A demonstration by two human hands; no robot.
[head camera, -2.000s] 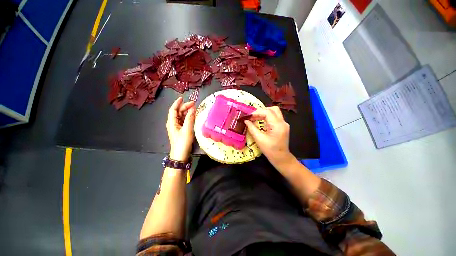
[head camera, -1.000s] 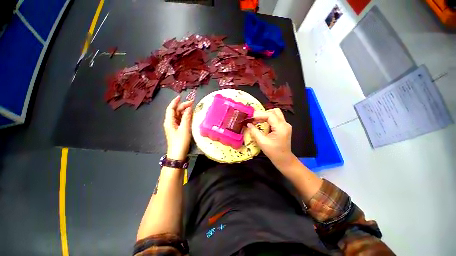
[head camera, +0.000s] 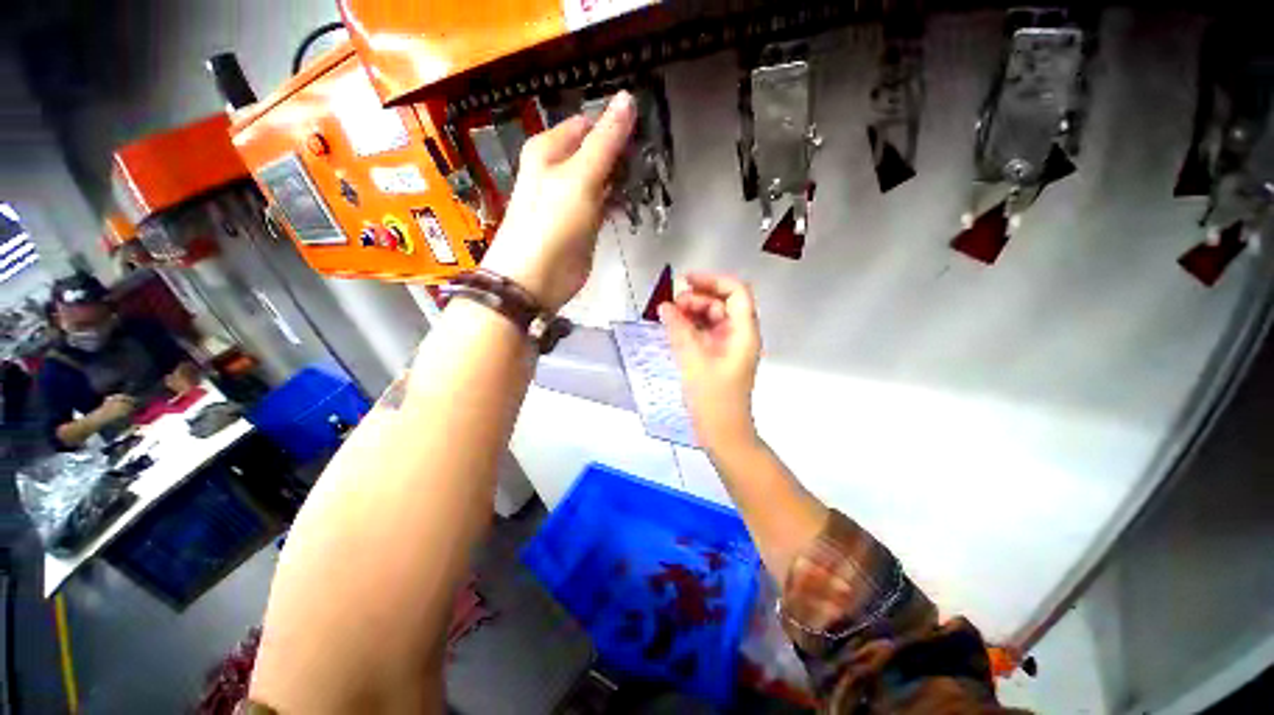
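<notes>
My left hand is raised at the overhead row, its thumb and fingers around the upper part of a silvery hanging clip. The hand hides part of the clip, and its small jaws show below with no piece in them. My right hand is lower and to the right, pinching a small dark red leather piece by its edge. The piece points up, below the clip jaws and apart from them. More hanging clips to the right hold red triangular pieces.
An orange machine housing and control box are at upper left, above a white panel. A blue bin with red pieces stands below. A seated person is at a table far left. Papers are on the panel.
The view has swung from the table, turntable and pink box to the overhead clips. My left hand has gone up to a clip. My right hand has lifted with a leather piece.
</notes>
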